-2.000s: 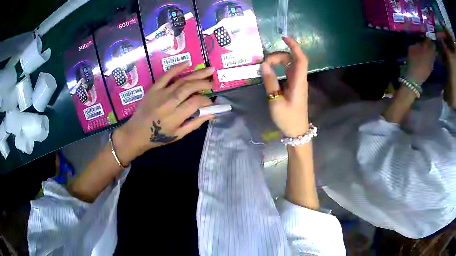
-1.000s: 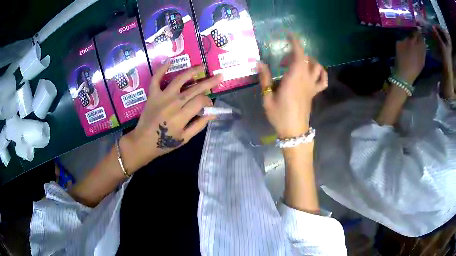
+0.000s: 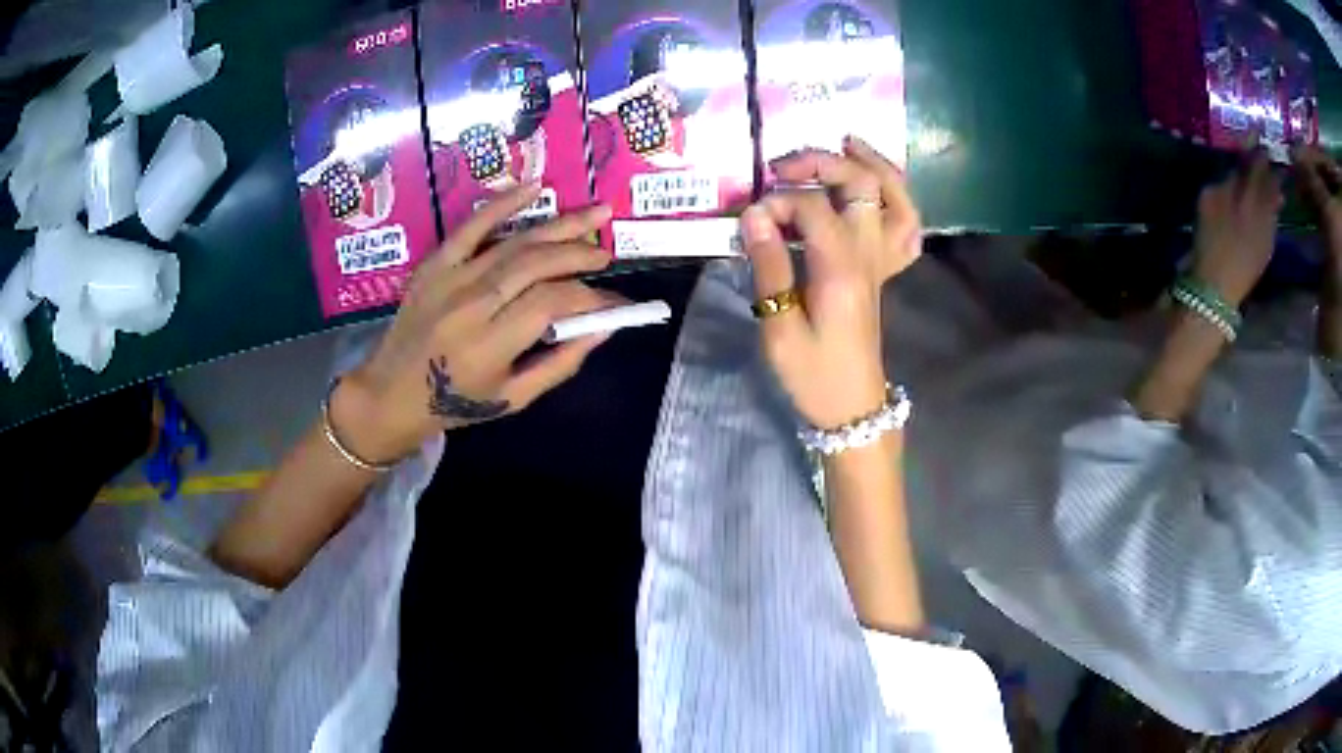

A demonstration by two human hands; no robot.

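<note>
Several pink-and-black smartwatch retail boxes [image 3: 526, 125] stand side by side in a row on the dark green bench. A long white sticker [image 3: 677, 238] lies along the bottom of the third box from the left, its right end at my right fingertips. My right hand [image 3: 832, 272] pinches that end with thumb and finger and partly hides the rightmost box. My left hand [image 3: 486, 316] has its fingers spread over the lower part of the second box and holds a rolled white label strip [image 3: 606, 319] in the palm. Barcode stickers [image 3: 371, 247] show on the box fronts.
Curled white backing paper [image 3: 111, 280] is heaped on the green bench [image 3: 1030, 133] at the left. At the right, a neighbouring worker's hands [image 3: 1236, 236] are at more pink boxes [image 3: 1251, 74]. A yellow line marks the grey floor.
The row of boxes appears further right in view. My right hand has moved left from the bare bench and now holds a white sticker at the third box. The left hand still holds the strip.
</note>
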